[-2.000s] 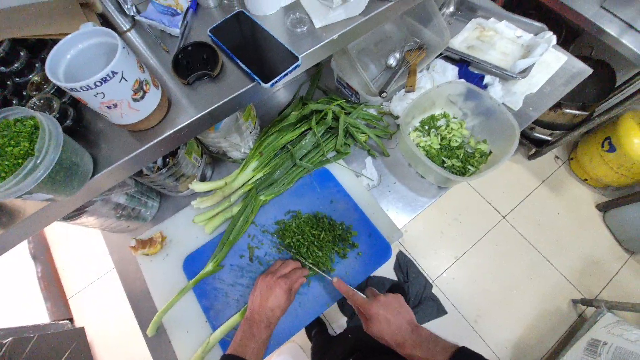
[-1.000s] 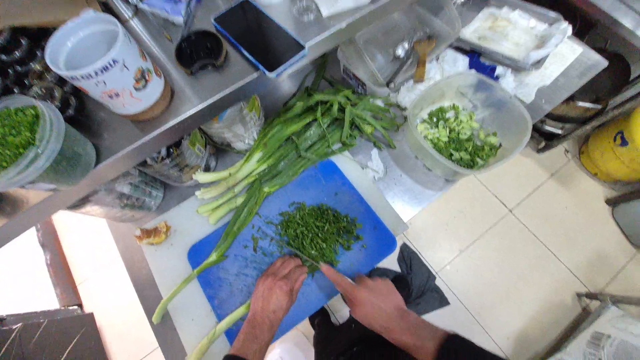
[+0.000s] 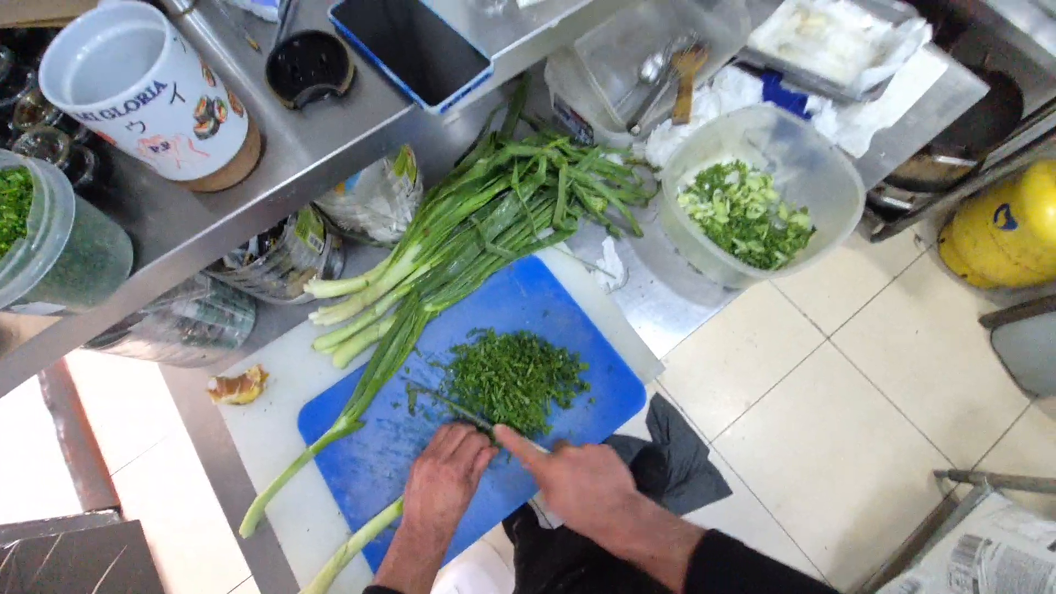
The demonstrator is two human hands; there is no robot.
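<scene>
Chopped green herbs (image 3: 518, 375) lie in a heap on a blue cutting board (image 3: 590, 363), which rests over a white board (image 3: 285, 441). My right hand (image 3: 577, 478) grips a knife (image 3: 458, 410), its blade at the heap's near edge. Beside the blade, my left hand (image 3: 450, 470) has its fingers curled down on the board; greens beneath the fingertips are mostly hidden. A bunch of spring onions (image 3: 470, 223) lies across the boards' far side, one stalk reaching to the left. Another stalk (image 3: 359, 544) passes beside my left wrist.
At the right stands a plastic tub (image 3: 833, 206) with sliced greens. A steel shelf (image 3: 330, 148) holds a white cup (image 3: 165, 99), a phone (image 3: 412, 49) and a tub of chopped greens (image 3: 91, 256). A bread-like piece (image 3: 239, 386) lies on the white board. A yellow gas cylinder (image 3: 1002, 227) stands far right.
</scene>
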